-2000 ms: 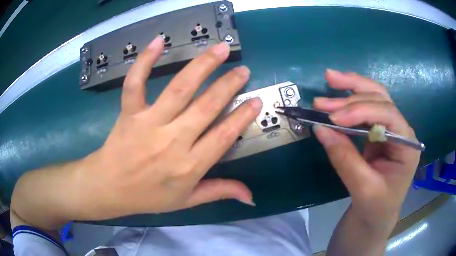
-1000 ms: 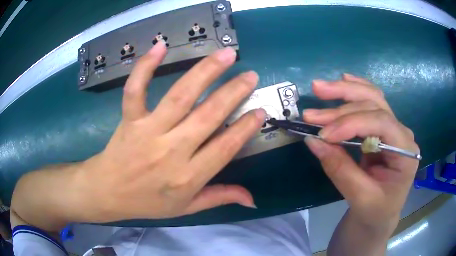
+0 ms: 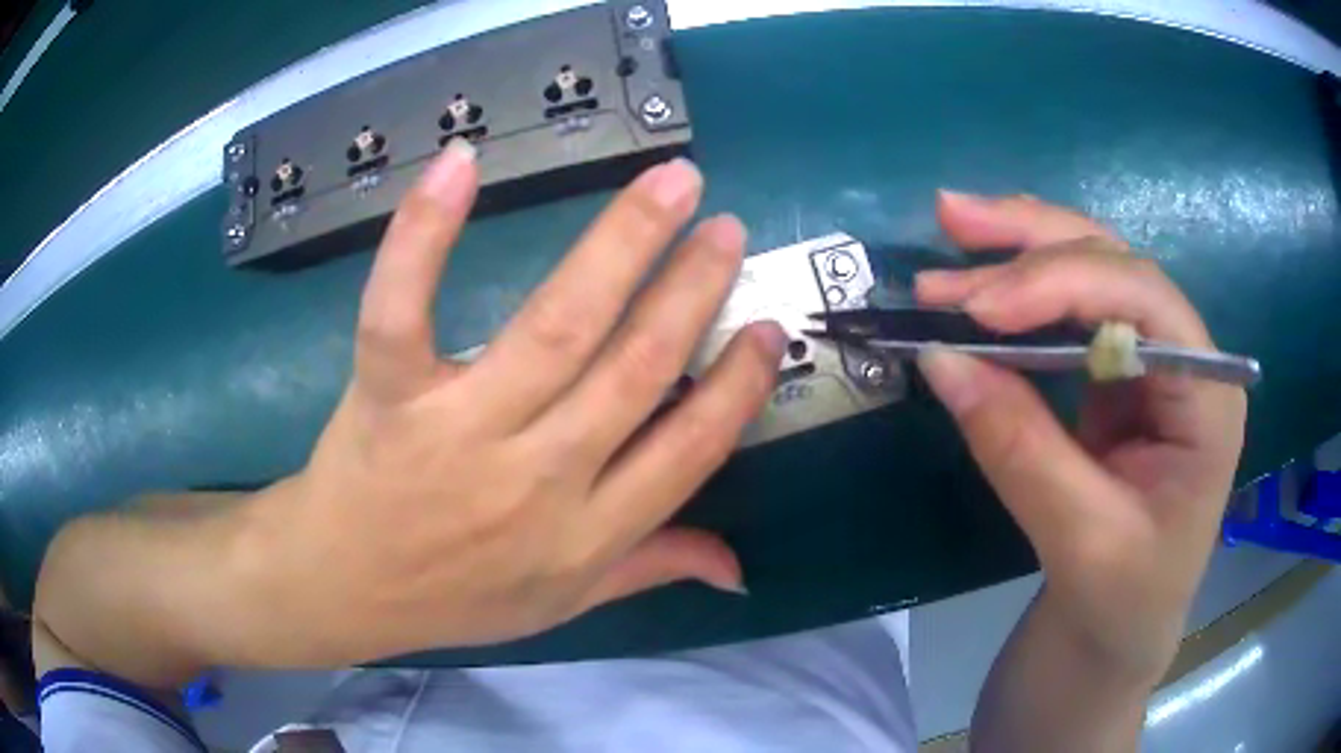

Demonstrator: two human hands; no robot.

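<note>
A flat silver fixture plate (image 3: 841, 397) lies on the dark green surface, partly covered by my left hand (image 3: 515, 427). My left hand is spread over it, palm down, with a fingertip beside the rightmost visible cavity. It grips nothing. My right hand (image 3: 1088, 383) holds tweezers (image 3: 1015, 350) like a pen, with a yellowish band (image 3: 1116, 352) near the rear. The dark tips are slightly apart, over the plate between that cavity and the end screws. Whether they hold a part, I cannot tell.
A thick stack of fixture plates (image 3: 471, 177) with four cavities stands beyond, at the upper left, near my left fingertips. A white strip (image 3: 824, 12) runs along the far edge of the green surface (image 3: 1030, 118). A blue object (image 3: 1287, 515) shows low at the right.
The tweezers moved left onto the cavity, then back right, off it. My left fingertip now covers part of the cavity, which was uncovered two seconds ago.
</note>
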